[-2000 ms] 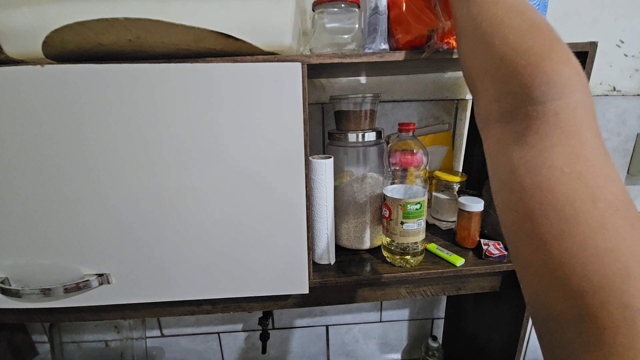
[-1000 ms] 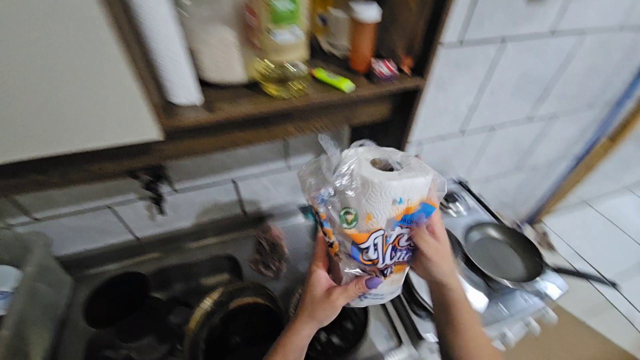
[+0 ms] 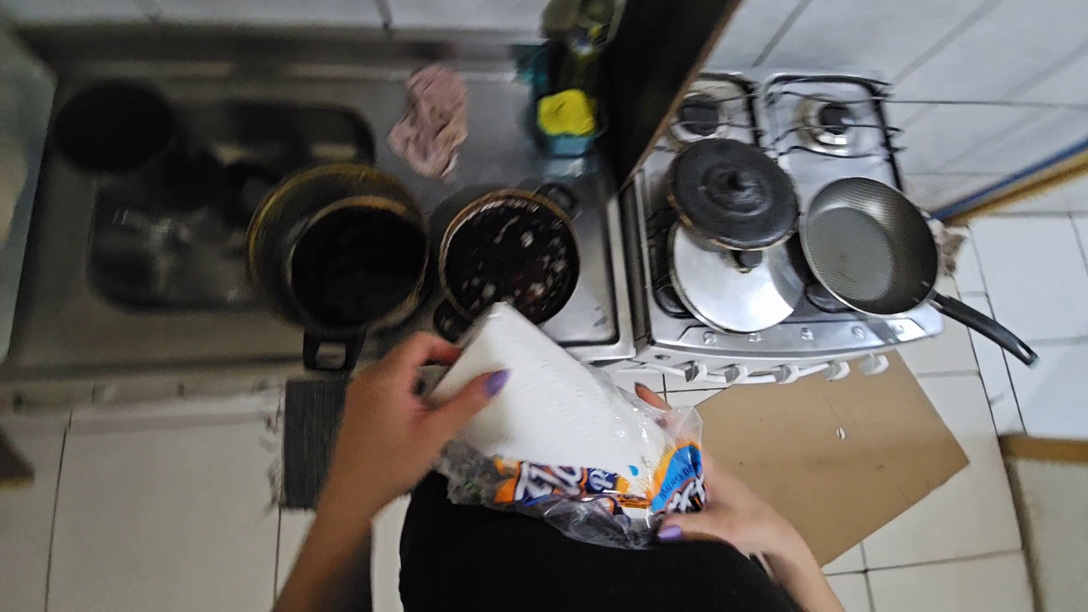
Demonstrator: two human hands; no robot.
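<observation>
A white paper towel roll is partly out of its printed clear plastic wrapper, in front of my body. My left hand grips the bare upper end of the roll, thumb on the paper. Lower right, my right hand holds the wrapper around the roll's other end; some of its fingers are hidden behind the plastic. Just beyond the roll's upper end stands a pot with dark contents.
Large pots stand by the steel sink. A pink cloth and a yellow sponge lie behind. At right, the stove carries lids and a frying pan; cardboard lies on the floor.
The roll was upright inside its wrapper; now it is tilted and partly bare, with the wrapper bunched at its lower end. My left hand has moved onto the bare paper. The view has swung downward.
</observation>
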